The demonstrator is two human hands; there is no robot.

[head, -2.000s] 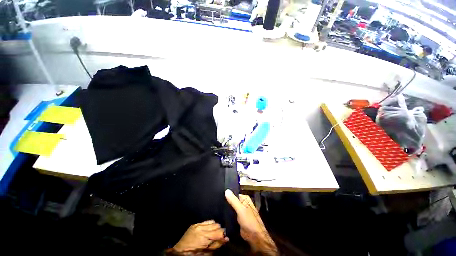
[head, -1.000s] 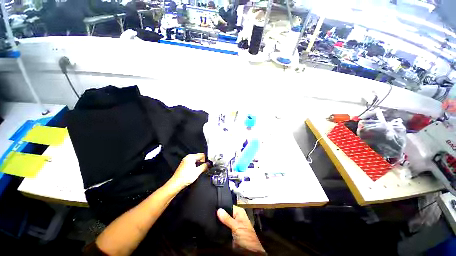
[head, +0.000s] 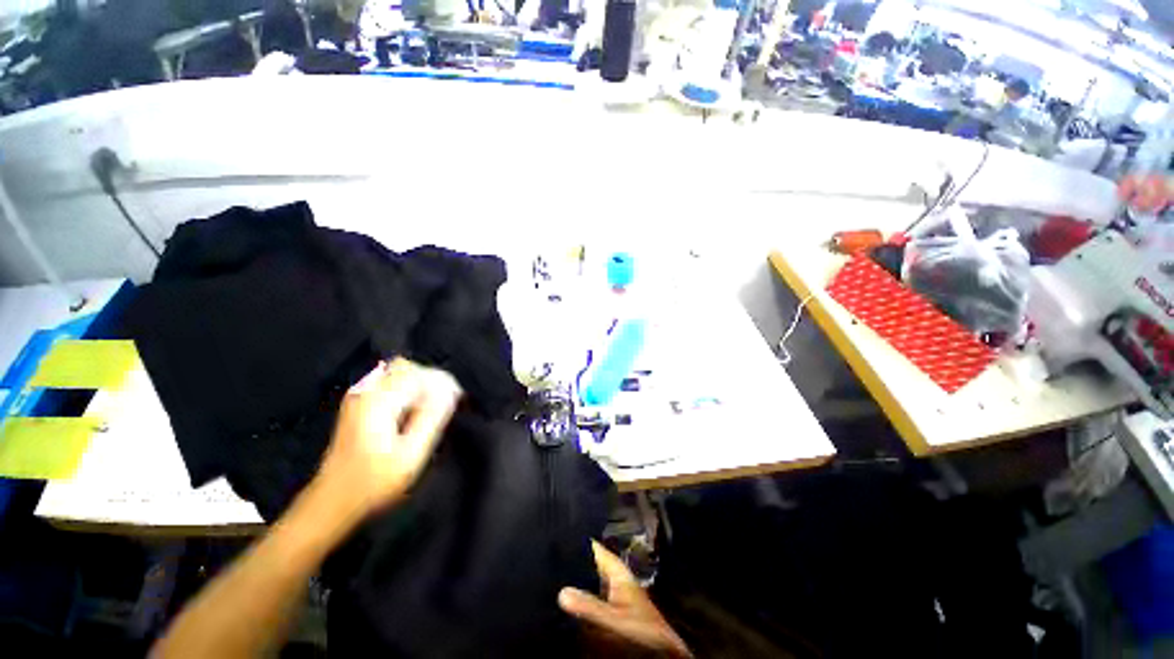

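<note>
A black garment [head: 258, 335] covers the left of the pale sewing table and hangs over its front edge. My left hand [head: 386, 431] is over the garment, left of the machine, blurred, fingers curled; it seems to pinch the cloth. My right hand [head: 621, 608] is at the garment's lower right edge, thumb on the cloth, fingers partly hidden. The presser foot area [head: 551, 418] of the white machine meets the cloth's right side. A blue cylinder [head: 615, 361] and a blue round knob [head: 622, 269] are on the machine.
Yellow pieces [head: 49, 447] lie on the blue-edged table at left. A red patterned sheet [head: 908, 319] and a clear plastic bag [head: 968, 273] lie on the right table [head: 1017, 425]. Behind is a low white partition [head: 386, 142]. Another white machine [head: 1133, 290] stands far right.
My left hand first reached up to the presser foot, then moved left over the garment. My right hand stays near the lower right edge. The cloth near the needle is bunched differently, and the view has shifted.
</note>
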